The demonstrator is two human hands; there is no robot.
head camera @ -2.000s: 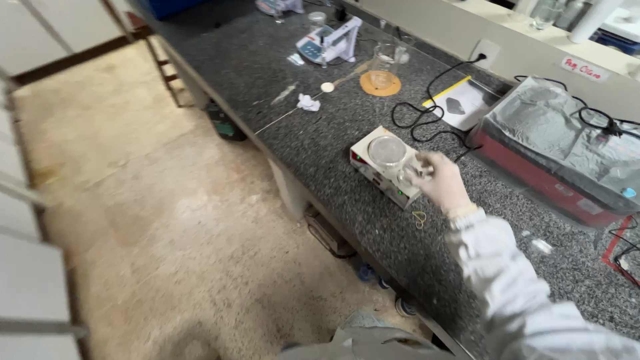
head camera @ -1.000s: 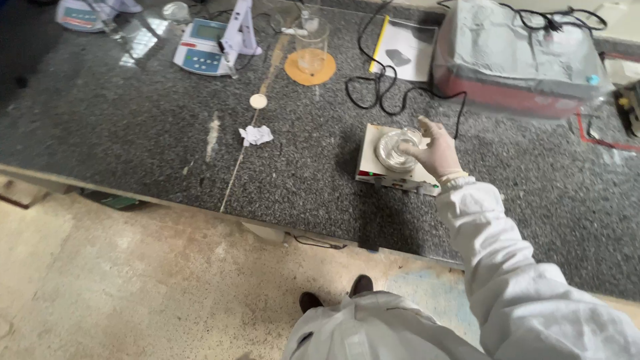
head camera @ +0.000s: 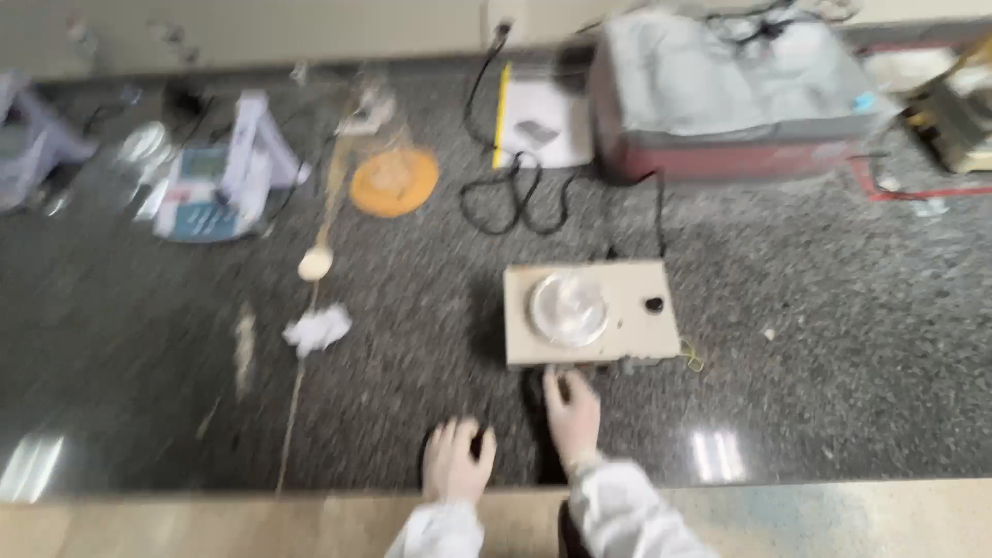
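Observation:
A boxy off-white benchtop device (head camera: 632, 333), which looks like a magnetic stirrer, sits on the dark granite bench. On its top stands a round clear glass vessel (head camera: 568, 308), left of a black knob (head camera: 654, 304). My right hand (head camera: 572, 415), in a pale glove, has its fingertips at the device's front edge; whether they press on anything there is hidden. My left hand (head camera: 457, 457), also gloved, rests near the bench's front edge with thumb and fingers apart and nothing in it. A black cord (head camera: 661, 213) runs behind the device.
Crumpled white paper (head camera: 318, 329), a pale disc (head camera: 315, 263) and an orange round mat (head camera: 395, 182) with glassware lie to the left. A blue-and-white meter (head camera: 203, 198) stands farther left. Behind are a sheet with a yellow edge (head camera: 573, 124) and a red-grey covered box (head camera: 728, 151).
My right hand has left the glass vessel and moved to the device's front edge. My left hand has come into view over the bench. The view has shifted to face the bench more squarely.

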